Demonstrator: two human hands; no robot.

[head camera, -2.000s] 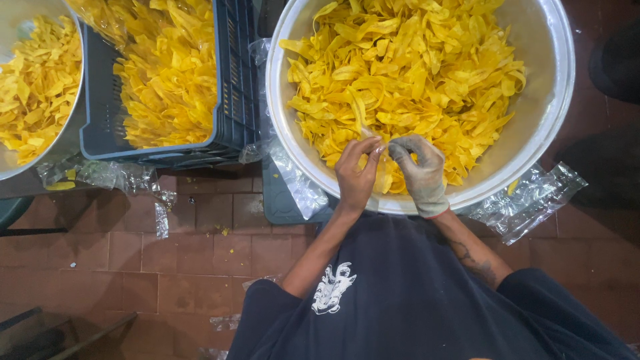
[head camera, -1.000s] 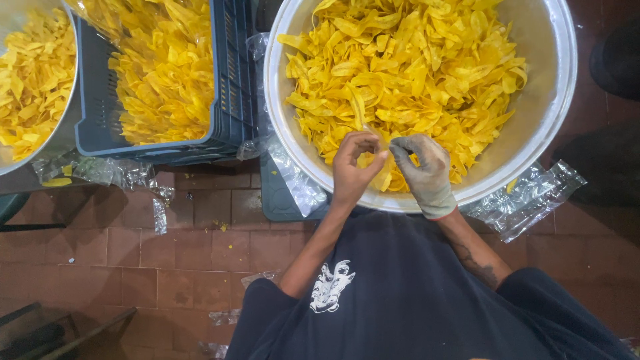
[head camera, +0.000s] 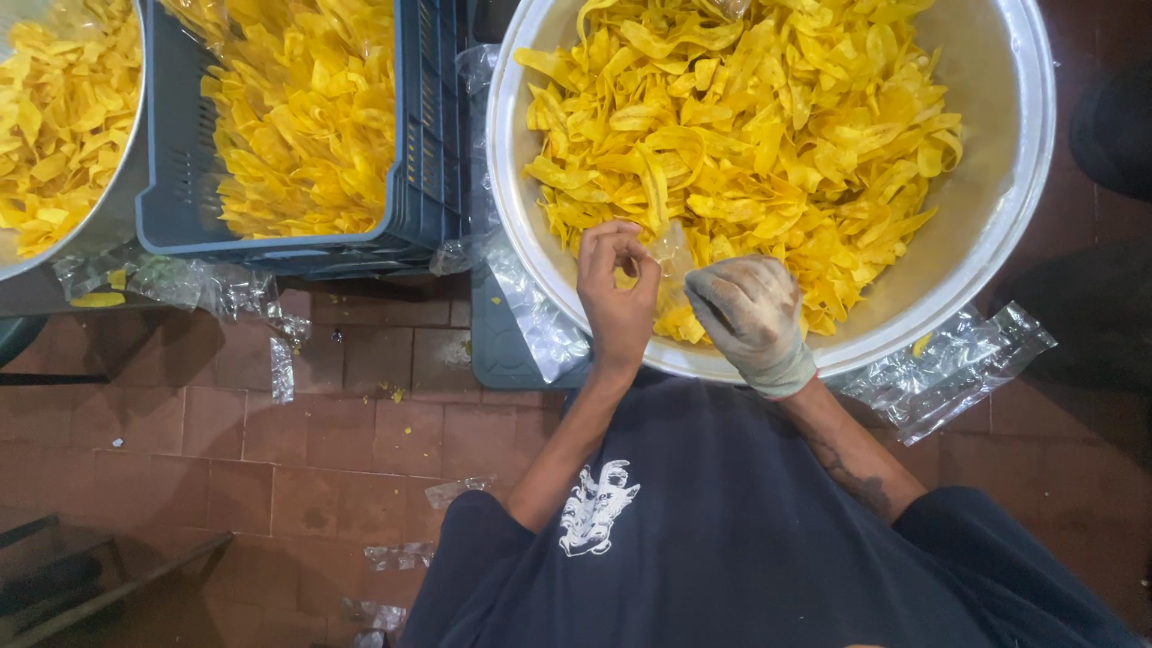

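A wide metal basin (head camera: 1026,117) holds a heap of yellow fried plantain strips (head camera: 765,117). My bare left hand (head camera: 619,283) is over its near rim, thumb and fingertips curled together. Just to its right is my right hand (head camera: 751,315) in a soiled white glove, fingers bent inward. Between the hands shows a clear plastic bag or film (head camera: 670,252), hard to make out against the strips. The fingertips appear to pinch it, though the left hand's contact is unclear.
A blue plastic crate (head camera: 270,243) with bagged yellow strips stands left of the basin. Another metal bowl (head camera: 135,171) of chips is at the far left. Clear plastic wrappings (head camera: 945,369) lie right of the basin, others (head camera: 216,283) below the crate. A dark shoe (head camera: 1116,130) is at the right edge.
The gloved right hand has turned, its back now facing up, and its fingers have closed inward. Clear plastic now shows more plainly between the hands.
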